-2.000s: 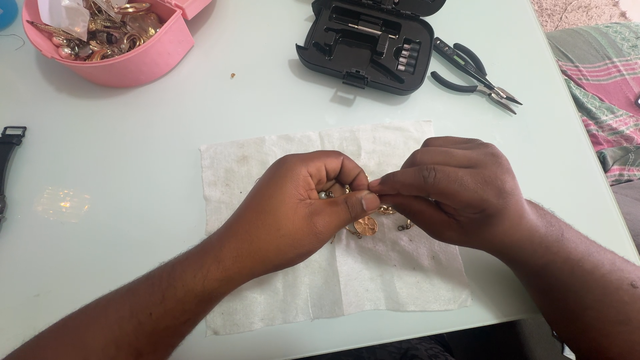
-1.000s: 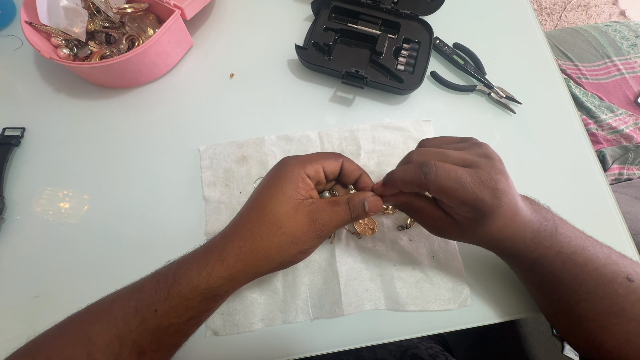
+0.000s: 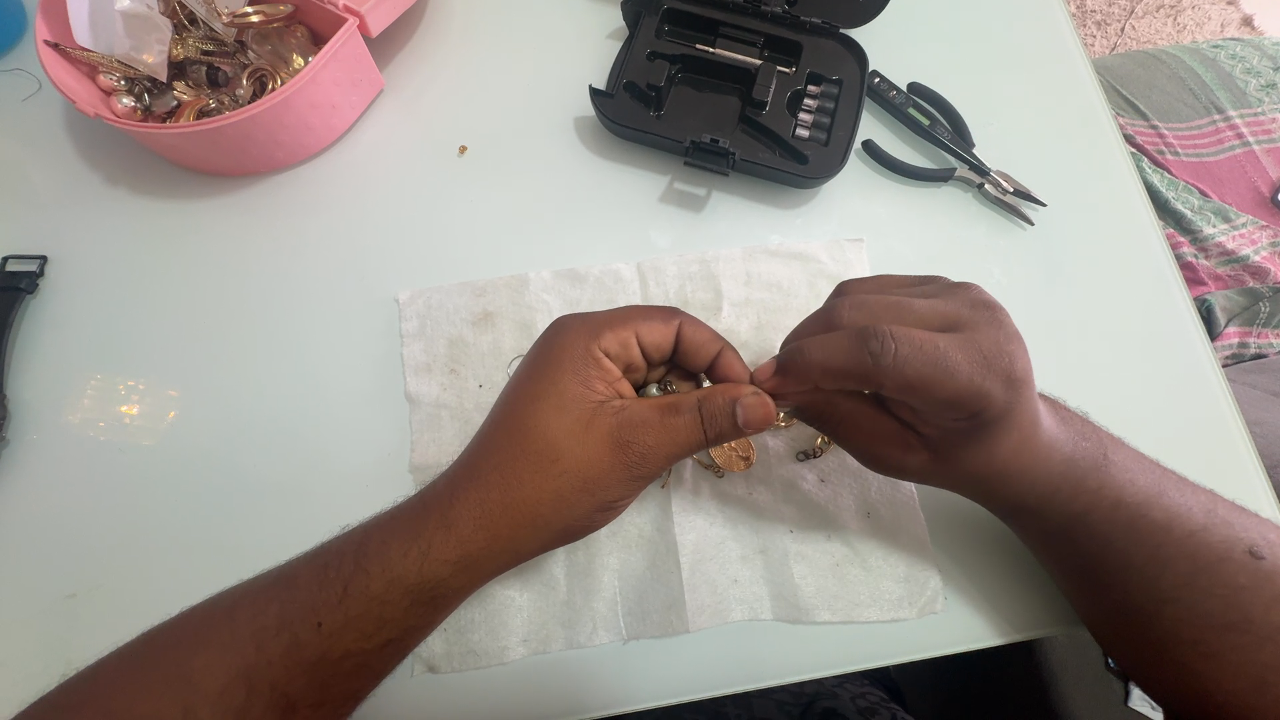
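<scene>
My left hand pinches a gold-coloured chain bracelet between thumb and forefinger. Against those fingertips, my right hand has its own thumb and forefinger pressed together on the same piece; the exact spot they grip is hidden. A round gold-coloured coin charm hangs below the left thumb, and chain links with a dark clasp end show under the right fingers. Some beads are visible inside the curl of my left hand. Beneath both hands lies a creased white cloth.
A pink container full of jewellery stands at the back left. Behind the cloth lies an open black tool case, with black-handled pliers and a slim dark tool beside it. A black watch strap is at the left edge; a tiny gold-coloured piece lies on the glass tabletop.
</scene>
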